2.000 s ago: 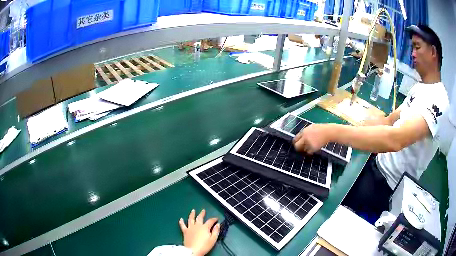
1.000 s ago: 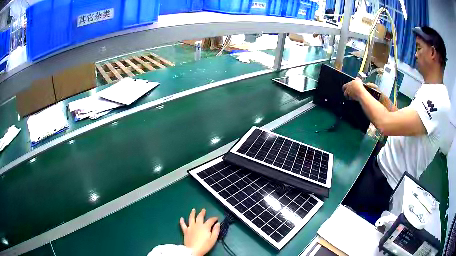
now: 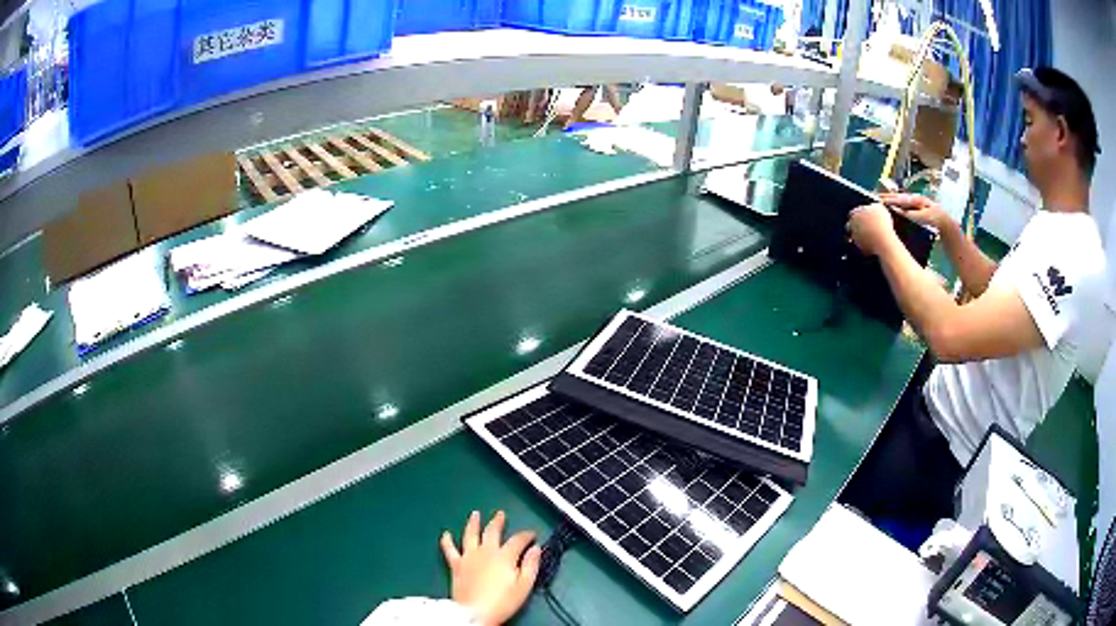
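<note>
A solar panel (image 3: 612,489) lies cell side up on the green bench in front of me. A second solar panel (image 3: 698,382) rests on its far part, with a black sheet (image 3: 673,428) along its near edge. A coiled black cable (image 3: 554,558) lies at the near panel's left edge. My left hand (image 3: 492,569) lies on the bench with fingers spread, beside the cable; whether it touches the cable is unclear. My right hand is not in view.
A co-worker (image 3: 1004,281) at right holds up a panel, its black back (image 3: 832,239) towards me. A bench meter (image 3: 997,587) stands at lower right. A panel (image 3: 744,190) lies on the belt (image 3: 306,355). Blue bins (image 3: 220,61) stand on the overhead shelf. White sheets (image 3: 321,220) lie beyond the belt.
The co-worker has lifted the far panel off the stack and holds it upright with both hands. The panel on the belt has moved right and away. My left hand has stayed still.
</note>
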